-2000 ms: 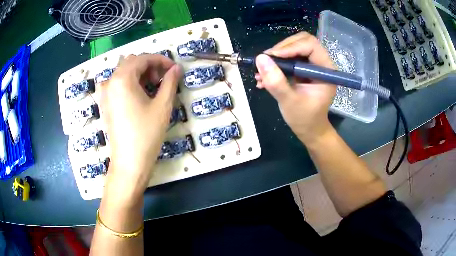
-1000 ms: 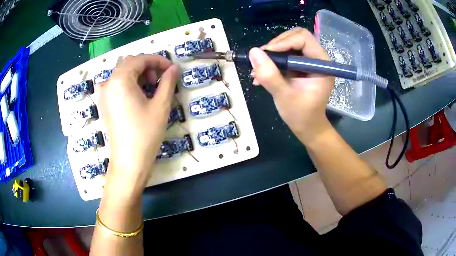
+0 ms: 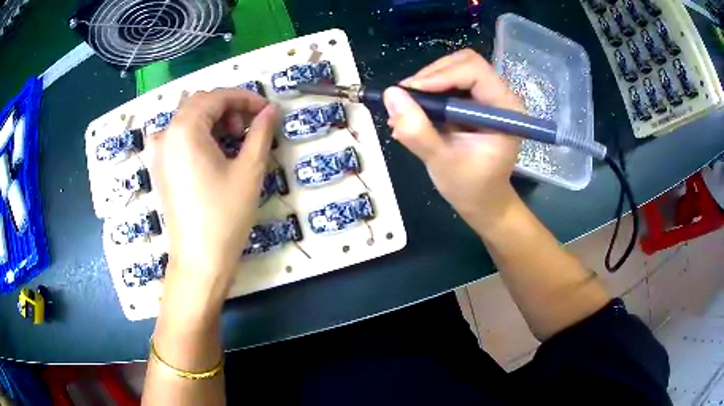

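Observation:
My right hand (image 3: 464, 131) holds a soldering iron (image 3: 500, 119) by its dark handle. Its tip points left, over the top assembly (image 3: 303, 77) of the right-hand column. My left hand (image 3: 210, 158) is over the middle of the cream fixture plate (image 3: 266, 287), thumb and index finger pinched close together. Whether the fingertips hold a thin wire cannot be made out. Small black and silver assemblies sit in rows on the plate; thin leads stick out beside some, such as the lower right one (image 3: 341, 215). My left hand hides several of them.
A clear tub (image 3: 583, 103) with silver bits is at the right, a second tray (image 3: 675, 115) of small dark parts at the far right. A round fan (image 3: 151, 28) stands behind the plate. A blue tray (image 3: 30, 158) and a yellow-and-black item (image 3: 32, 304) are at the left.
The whole view has shifted slightly, with the plate and tub a little further left. My right hand and the iron have moved slightly left. My left hand keeps nearly the same pose.

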